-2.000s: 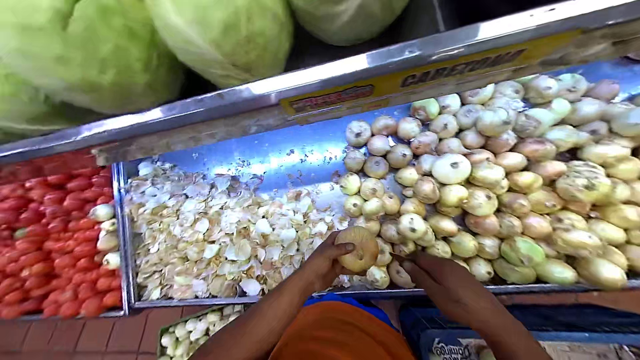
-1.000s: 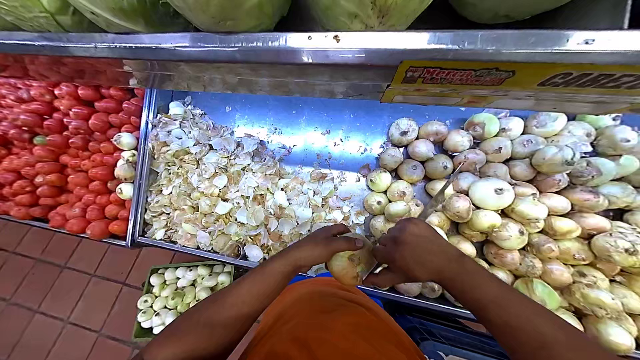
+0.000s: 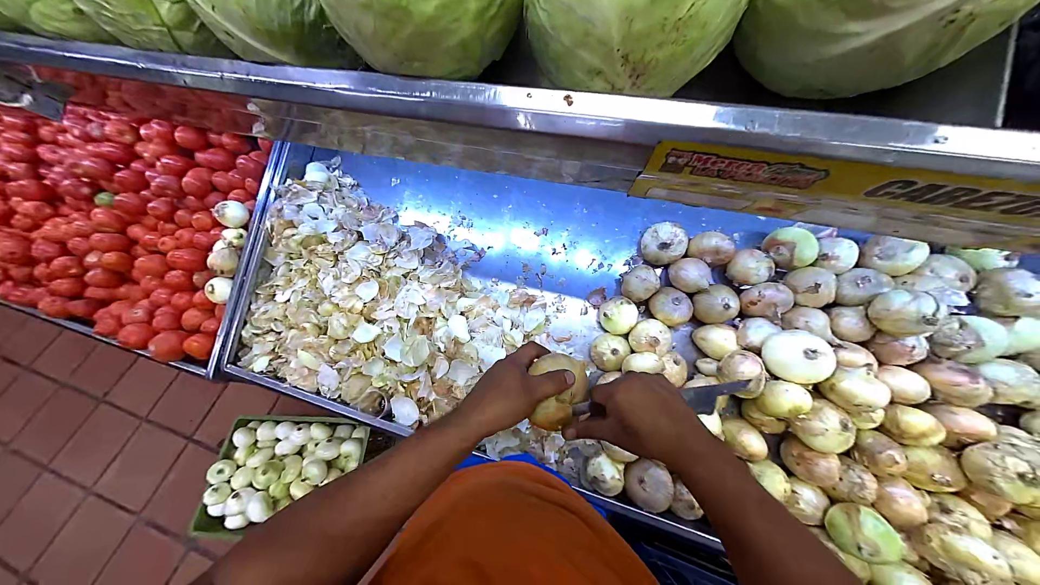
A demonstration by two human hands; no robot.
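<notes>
My left hand point(image 3: 512, 390) grips a yellow-brown onion point(image 3: 561, 392) over the front edge of the metal bin. Close against its right side, my right hand point(image 3: 638, 410) holds a knife, whose blade point(image 3: 711, 393) points right, away from the onion. The fingers of my right hand hide the knife's handle. To the left of both hands lies a heap of loose onion skins point(image 3: 382, 301). Many whole onions point(image 3: 821, 390) fill the right part of the same bin.
Red tomatoes point(image 3: 122, 236) fill the bin at left, with several pale onions point(image 3: 223, 260) along its right side. A green crate point(image 3: 199, 520) of peeled onions stands on the tiled floor point(image 3: 89, 455). Cabbages point(image 3: 634, 41) sit above a metal shelf edge point(image 3: 487, 106) bearing a yellow sign point(image 3: 747, 171).
Two seconds ago the knife could not be made out; its blade pointed upward one second ago and now points right. The onion remains in my left hand. The view has swung left.
</notes>
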